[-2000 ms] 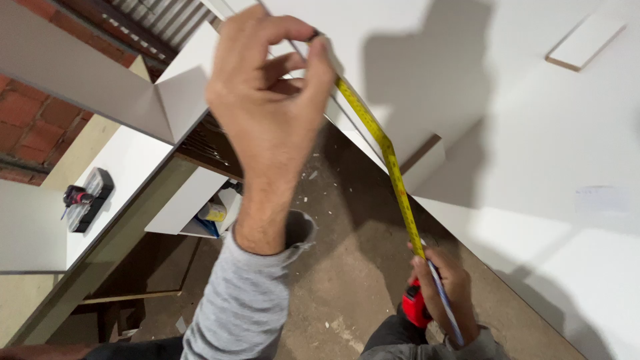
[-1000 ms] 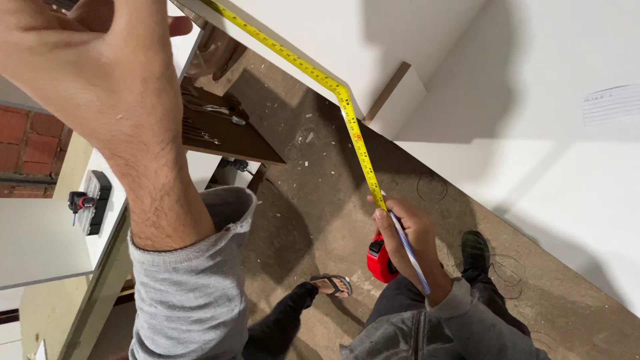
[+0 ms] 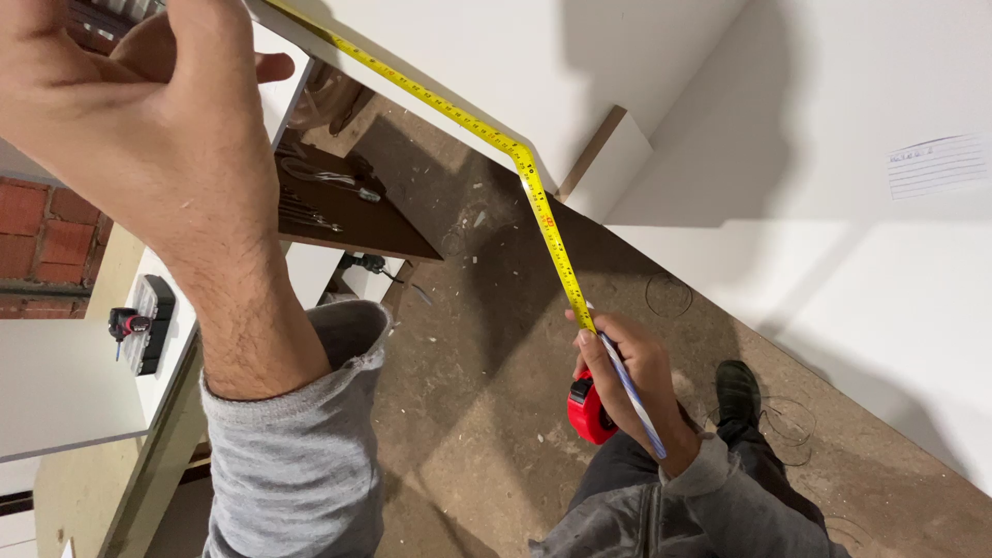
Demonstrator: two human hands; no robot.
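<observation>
A yellow tape measure blade (image 3: 434, 97) runs from the top left along the edge of a white panel (image 3: 465, 46), bends near the middle and comes down to my right hand (image 3: 632, 380). That hand grips the blade and a blue-and-white striped pencil or pen (image 3: 632, 395). The red tape measure case (image 3: 590, 409) hangs just beside its fingers. My left hand (image 3: 178, 124) is large at the upper left, close to the camera, over the blade's far end. Its fingertips are partly out of frame, so whether it pinches the blade is hidden.
A lined paper note (image 3: 938, 167) lies on the white panel at right, and a small white block (image 3: 608, 167) with a brown edge stands near the panel's edge. At left are a power driver (image 3: 128, 324), a black case (image 3: 153, 325) and a brown board (image 3: 349, 209) bearing tools and a cable.
Since two seconds ago my left hand has moved to the upper left, from a raised pinch near the blade's end. The view has shifted, and the bend in the blade now lies at the panel's edge.
</observation>
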